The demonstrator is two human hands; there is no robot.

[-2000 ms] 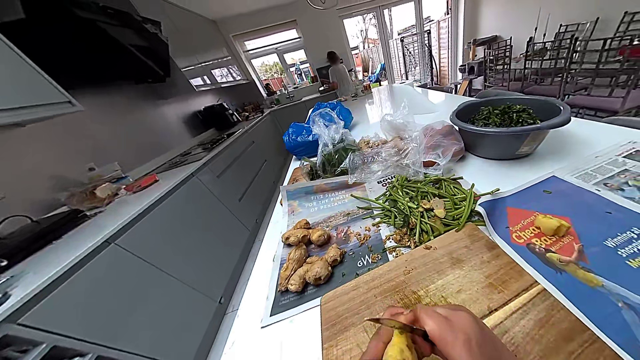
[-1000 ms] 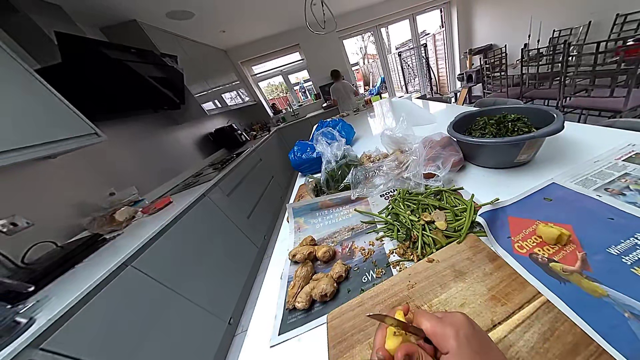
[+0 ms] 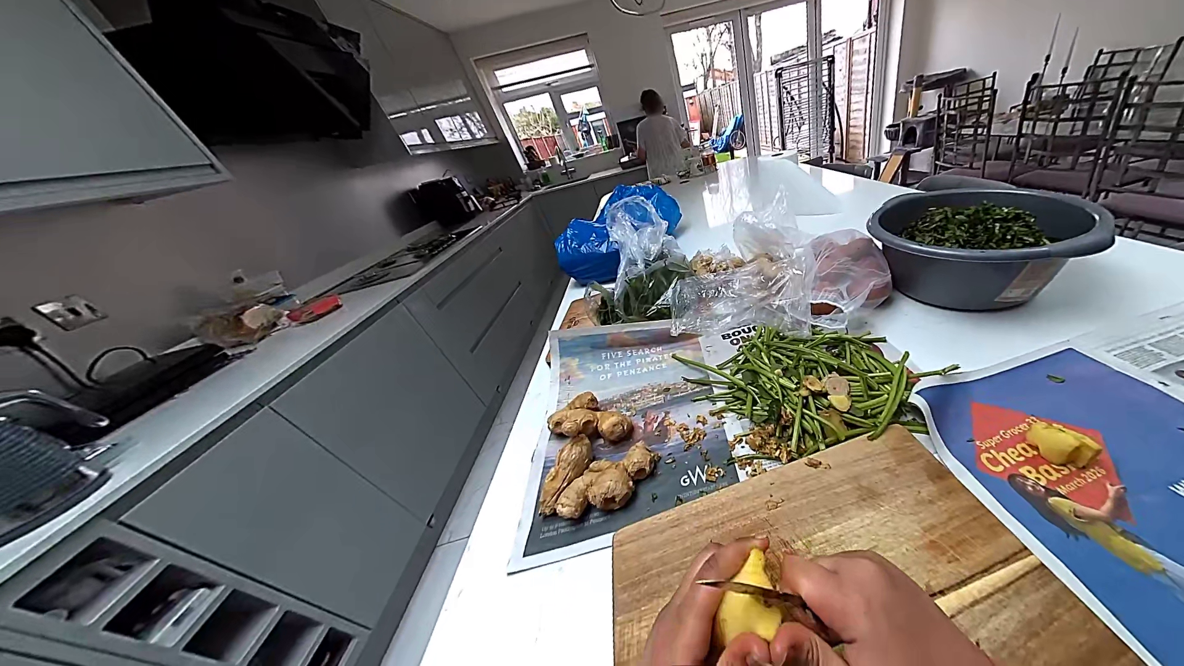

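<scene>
My left hand (image 3: 694,606) grips a piece of peeled yellow ginger root (image 3: 747,606) low over a wooden chopping board (image 3: 832,509). In my right hand (image 3: 860,601) is a small knife (image 3: 740,586), its blade lying across the ginger. Unpeeled ginger roots (image 3: 606,483) rest on a newspaper page (image 3: 592,546) left of the board. Beyond the board lies a heap of green stalks (image 3: 795,375) with brown peelings on and beside it. A peeled yellow piece (image 3: 1064,444) sits on the blue newspaper (image 3: 962,407) at right.
Clear plastic bags (image 3: 749,291) with produce and a blue plastic bag (image 3: 587,250) stand farther along the white worktop (image 3: 490,573). At right is a grey basin (image 3: 980,268) of chopped greens. A person (image 3: 660,139) stands at the far end, near the sink; stacked chairs (image 3: 1064,139) are behind.
The knife and ginger have shifted in my hands, and the blade now crosses the ginger at a different slant. The view has swung slightly.
</scene>
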